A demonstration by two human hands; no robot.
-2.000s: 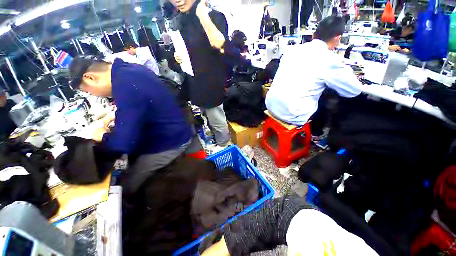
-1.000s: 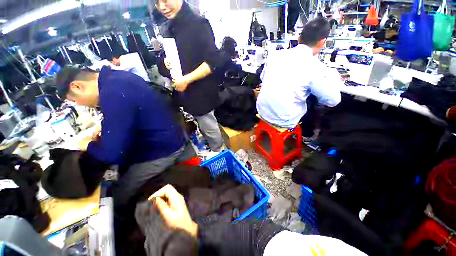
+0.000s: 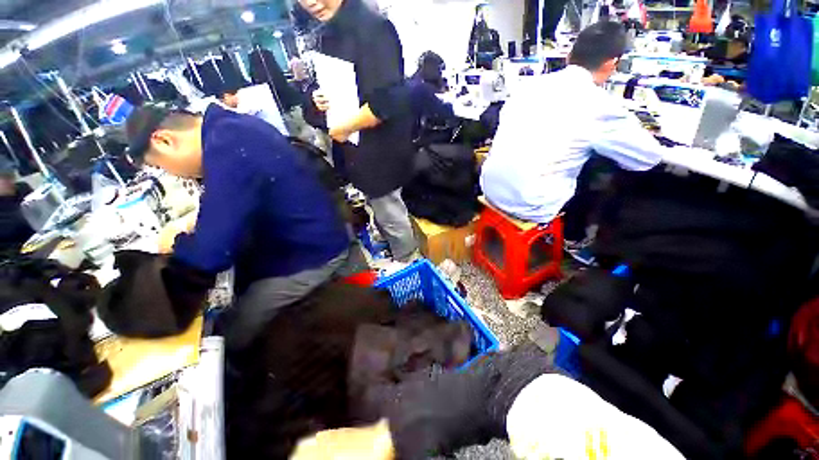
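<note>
My right hand [image 3: 346, 442] is blurred at the bottom edge and partly cut off. Its arm comes in from the lower right with a dark sleeve end and a white upper part. I cannot tell whether the fingers hold cloth. Just above it, crumpled grey-brown garment pieces [image 3: 409, 346] lie in and over a blue plastic crate [image 3: 471, 319]. More dark brown cloth [image 3: 301, 368] hangs left of the crate. My left hand is not in view.
The machine's control panel [image 3: 40, 440] is at lower left, by a table end with a yellow-tan sheet [image 3: 148, 359]. A person in dark blue sews at left; another stands behind the crate. A person in white sits on a red stool [image 3: 516, 256]. Dark cloth [image 3: 700, 243] fills the right.
My right hand was raised with dark grey cloth left of the crate a second ago; it is now lower, at the bottom edge. The view has shifted slightly.
</note>
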